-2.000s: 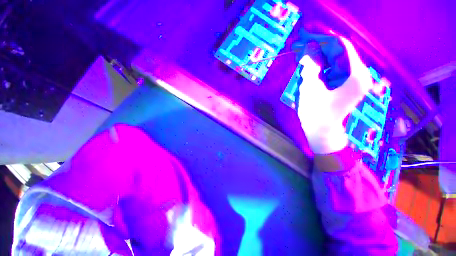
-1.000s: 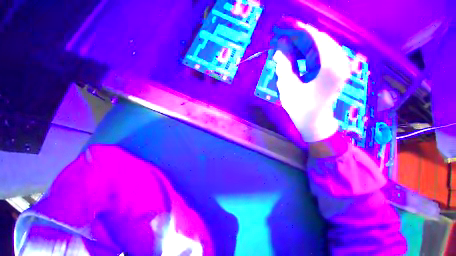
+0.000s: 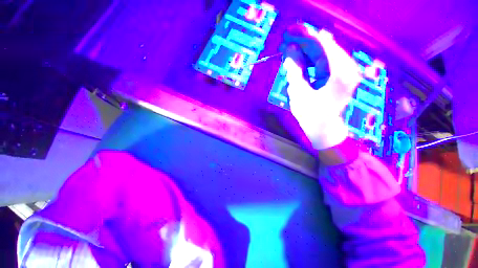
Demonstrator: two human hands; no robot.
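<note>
My right hand (image 3: 325, 86), in a white glove with dark blue fingers, is closed around a thin tool (image 3: 267, 58). Its pale shaft projects left, with the tip at the right edge of the left circuit board (image 3: 228, 49). The board glows cyan with pink-red spots. My hand covers most of the middle circuit board (image 3: 279, 94). The right circuit board (image 3: 367, 118) is partly behind my hand. My left hand cannot be made out; a large magenta cloth shape (image 3: 126, 199) fills the lower left.
A metal edge (image 3: 209, 124) runs between the violet-lit bed (image 3: 152, 68) and the green-teal mat (image 3: 264, 230). A teal pot (image 3: 402, 141) stands at the bed's right end. A pale line (image 3: 445, 140) crosses at the right. Orange-red flooring (image 3: 443, 180) shows beyond.
The view has shifted, so the boards appear further left and the teal pot shows clearly. The tool remains in my right hand, its shaft still pointing at the left board.
</note>
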